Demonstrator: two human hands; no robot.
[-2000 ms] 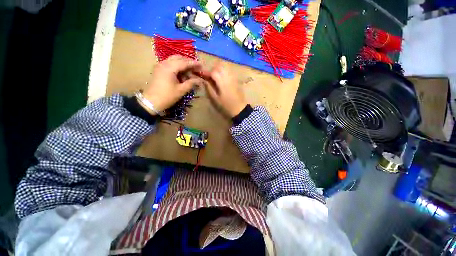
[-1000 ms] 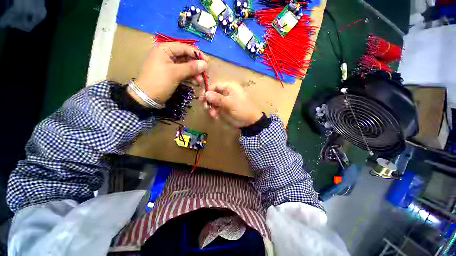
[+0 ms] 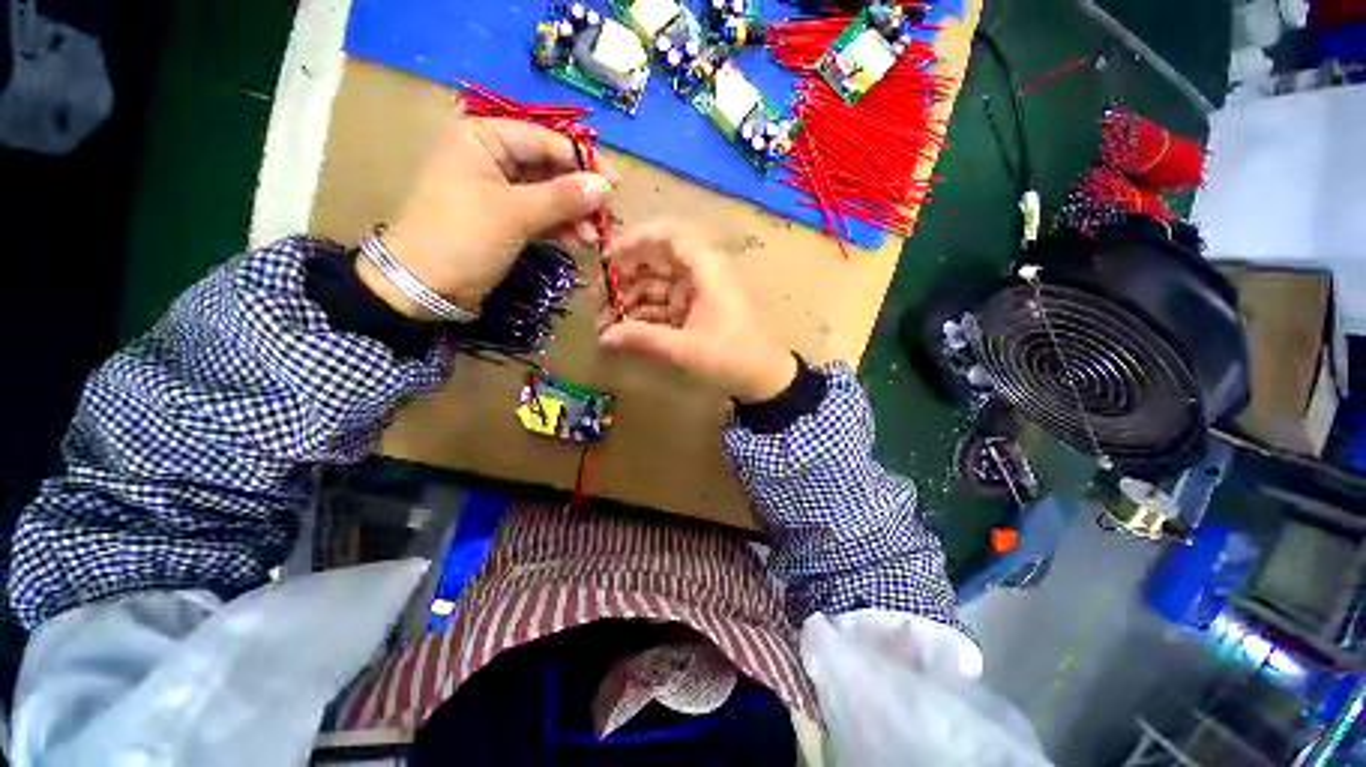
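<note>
My left hand (image 3: 487, 202) pinches a red and a black lead wire (image 3: 604, 240) between thumb and fingers above the cardboard sheet. My right hand (image 3: 692, 310) is at the lower end of the wires, its fingers curled and thumb stretched out; whether it touches the wires is hard to tell. A circuit board (image 3: 563, 409) with a yellow block lies on the cardboard sheet (image 3: 674, 465) nearer me, with wires at its edge. Black lead wires (image 3: 527, 300) lie partly under my left wrist. Red lead wires (image 3: 517, 108) lie beyond my left hand.
Several circuit boards (image 3: 739, 102) stand on the blue sheet (image 3: 435, 45) at the back, beside a large pile of red wires (image 3: 861, 150). A black fume fan (image 3: 1086, 360) is at the right, with bundled wires (image 3: 1146, 150) behind it. The soldering gun (image 3: 1019, 543) is below the fan.
My hands were close together over the wires and have moved apart. My left hand has shifted slightly left, and the right hand's fingers have opened somewhat and turned.
</note>
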